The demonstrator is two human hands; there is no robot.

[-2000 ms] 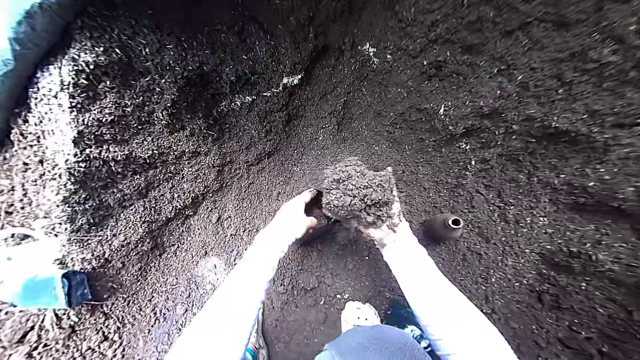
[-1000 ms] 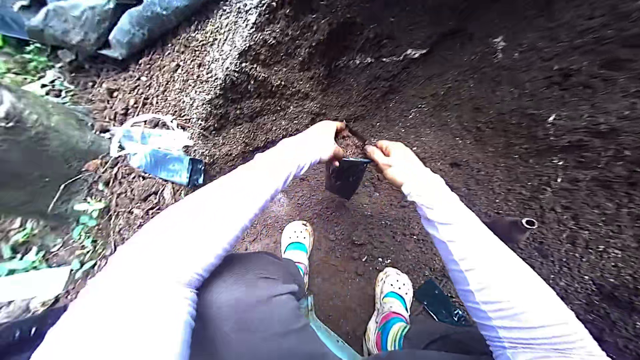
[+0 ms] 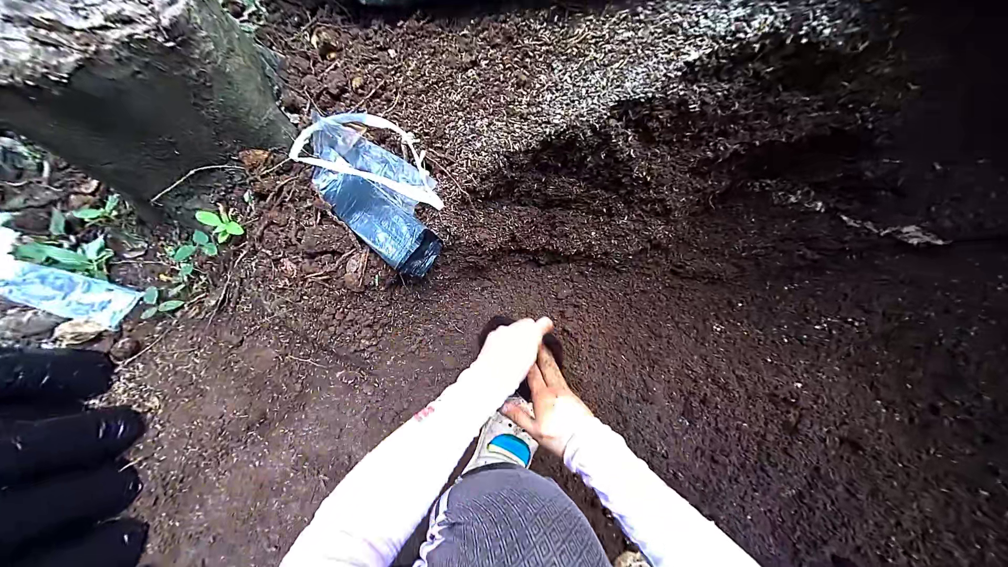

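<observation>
My left hand (image 3: 513,346) and my right hand (image 3: 555,405) meet low in the middle of the view, above one of my shoes (image 3: 504,442). Between and behind them shows part of a dark pot or bag (image 3: 496,324), mostly hidden by the fingers. The left hand is curled at its rim. My right hand lies against its near side, fingers extended and soiled. What fills it is hidden. Dark loose soil (image 3: 756,394) spreads to the right of the hands.
A bundle of black plastic bags (image 3: 370,213) in a clear wrapper with a white tie lies on the soil ahead. Filled black bags (image 3: 55,449) stand at the lower left. A large rock (image 3: 157,118), small green plants (image 3: 220,224) and a pale blue plastic piece (image 3: 71,291) are at the left.
Two seconds ago my hands held a heap of soil; one second ago they held a black pot or bag with soil at its top. Now they are closer together. The view has swung left.
</observation>
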